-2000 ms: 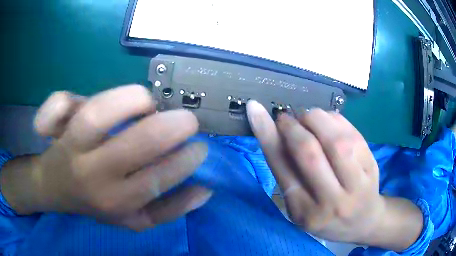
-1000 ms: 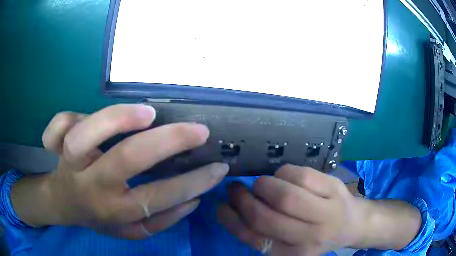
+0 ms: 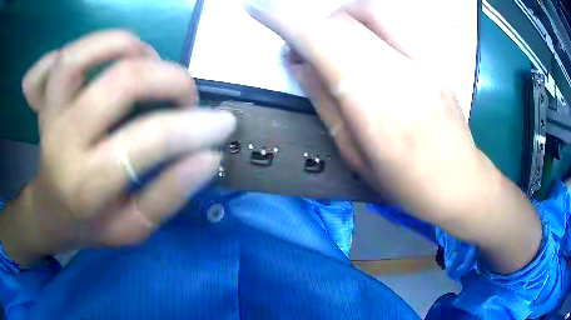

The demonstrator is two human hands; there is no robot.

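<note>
The grey-brown metal fixture (image 3: 282, 178) lies at the bench's front edge, below the white surface. Two of its dark pockets show; its right part is hidden under my right hand and forearm. My left hand (image 3: 119, 144) is blurred over the fixture's left end, fingers curled; whether it holds anything cannot be told. My right hand (image 3: 375, 94) is stretched over the bright white surface (image 3: 231, 56), fingers pointing forward and left. Its fingertips are blurred and washed out, so nothing held can be made out.
A green mat (image 3: 150, 19) surrounds the white surface. A second dark metal bar with screws (image 3: 536, 131) stands at the right edge. My blue striped smock fills the bottom. Blue cloth also shows at the lower right. Metal rails run along the upper right.
My right hand has moved from the fixture's near edge forward over the white surface. My left hand has shifted left, uncovering pockets. The view has shifted too.
</note>
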